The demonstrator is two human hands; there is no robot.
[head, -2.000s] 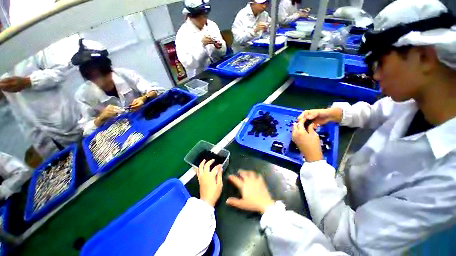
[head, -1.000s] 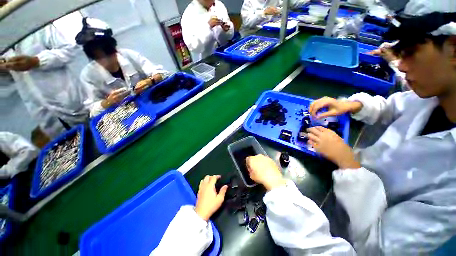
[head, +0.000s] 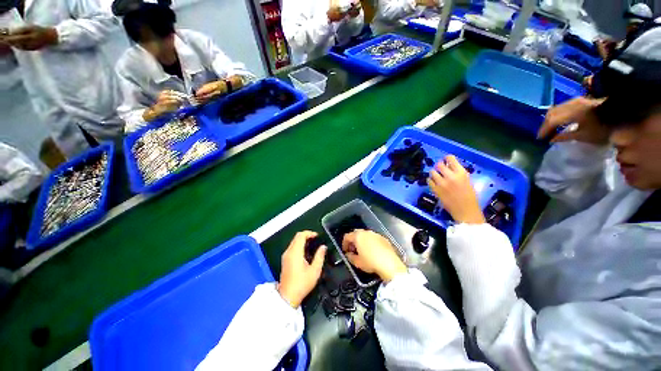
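Observation:
My left hand [head: 301, 269] is bent around a black housing [head: 313, 248] above the dark bench, beside the clear parts box. My right hand [head: 371, 253] reaches into the clear parts box [head: 392, 240], fingers down among small black parts [head: 348, 226]; whether it grips one is hidden. Several glossy black housings [head: 346, 301] lie loose on the bench between my forearms. A single black housing [head: 421, 240] stands right of the box. A large blue tray [head: 181, 308] lies at my left.
A green conveyor belt [head: 290, 156] runs diagonally behind. A neighbour's blue tray [head: 464, 148] holds black parts, with a person's hand over it. Across the belt, people sit behind a tray of pale slender pieces [head: 170, 148] and a dark heap [head: 257, 105]. A deeper blue bin [head: 509, 80] stands farther right.
My left hand has closed around a black housing. My right hand remains in the parts box. The neighbour's one hand has risen from the tray towards the face. The view has shifted.

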